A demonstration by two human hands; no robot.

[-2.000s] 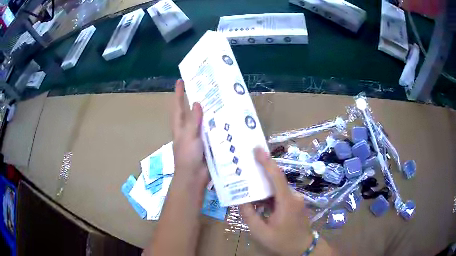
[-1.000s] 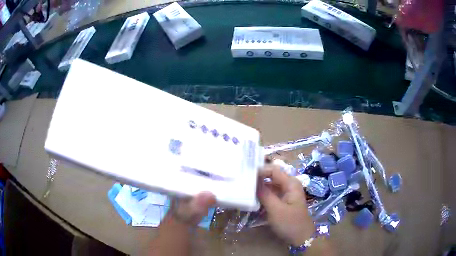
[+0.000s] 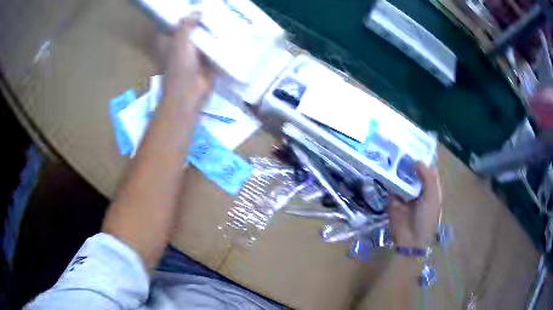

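My left hand (image 3: 189, 57) is shut on the white retail box (image 3: 236, 42), which is cut off by the top edge. My right hand (image 3: 418, 197) grips the far right end of a white inner tray (image 3: 339, 142). The tray's near end is at the box's right end; I cannot tell whether it is still partly inside. In the tray lie a white folded leaflet (image 3: 336, 103), a blue card (image 3: 373, 142) and dark parts in the end hollows. Wrapped sticks (image 3: 330, 187) and small square parts (image 3: 361, 248) lie under and below the tray. The picture is blurred.
Leaflets (image 3: 233, 124) and blue cards (image 3: 221, 163) lie on the brown cardboard bench (image 3: 79, 103) near my left forearm. Clear tape (image 3: 254, 200) shines beside them. Another white box (image 3: 412, 39) is on the green belt (image 3: 339, 36). Grey metal uprights (image 3: 515, 151) stand at the right.
The view has turned and tilted. The box, closed before, now has a filled tray out at its right end. My right hand has moved right with the tray; my left hand has moved up along the box.
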